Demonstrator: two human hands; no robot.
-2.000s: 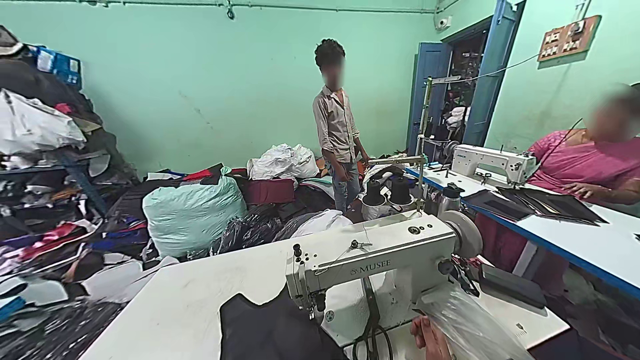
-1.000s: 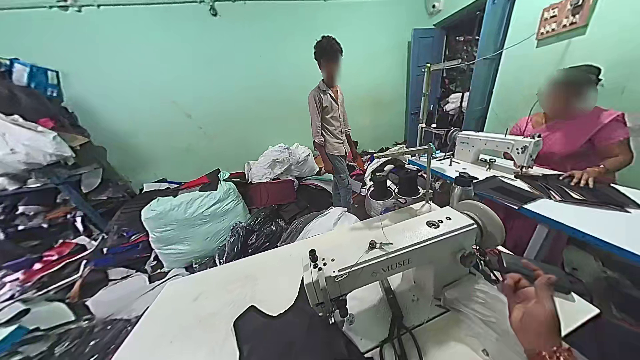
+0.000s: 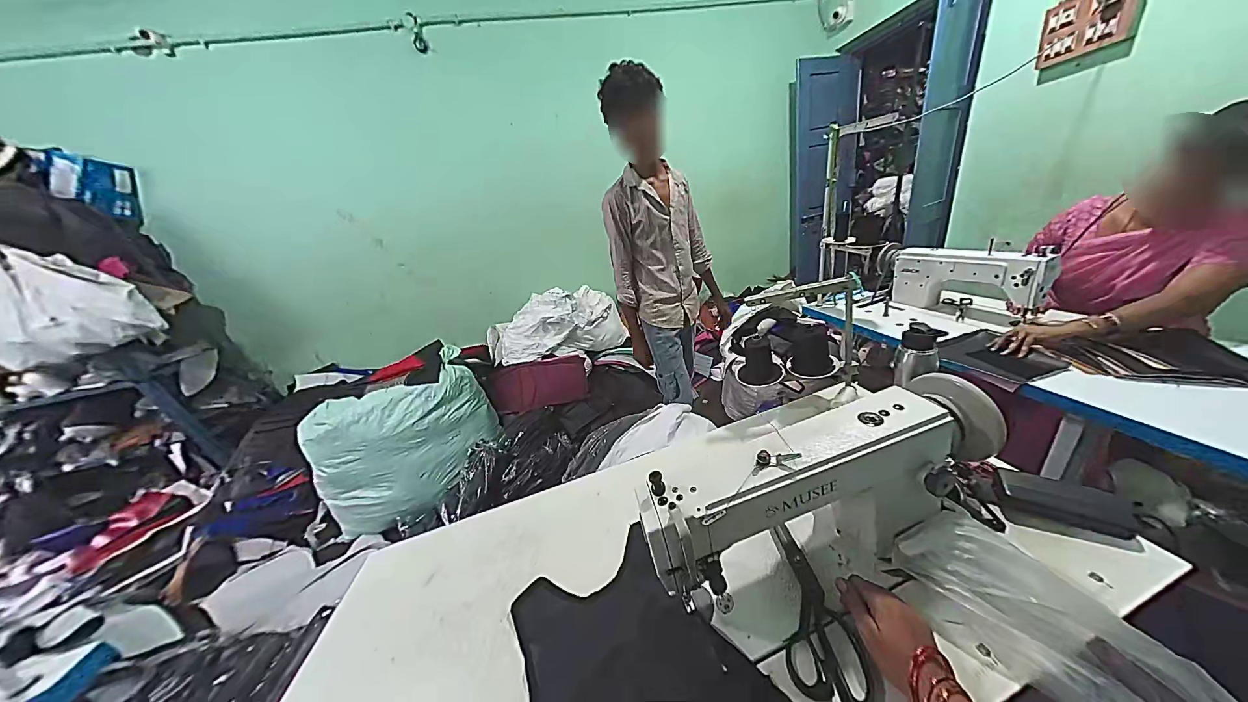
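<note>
My right hand (image 3: pixel 887 624), with bangles at the wrist, is beside the handles of black scissors (image 3: pixel 817 619) on the bed of a white sewing machine (image 3: pixel 829 487); whether its fingers touch or grip anything is unclear. Clear plastic sheeting (image 3: pixel 1014 595) lies just right of the hand. A black cut fabric piece (image 3: pixel 624 624) lies on the white table (image 3: pixel 439 575), its upper edge near the machine's needle end. My left hand is out of view.
Black thread cones (image 3: pixel 809 349) and a metal bottle (image 3: pixel 916 356) stand behind the machine. A person in pink works at another sewing machine (image 3: pixel 975 278). Another person stands behind my table near a pale green sack (image 3: pixel 400 444) and fabric heaps. A dark case (image 3: pixel 1068 507) lies at the right.
My right hand has come down and left from beside the handwheel to near the scissors. The seated person's hand has shifted on the dark pieces.
</note>
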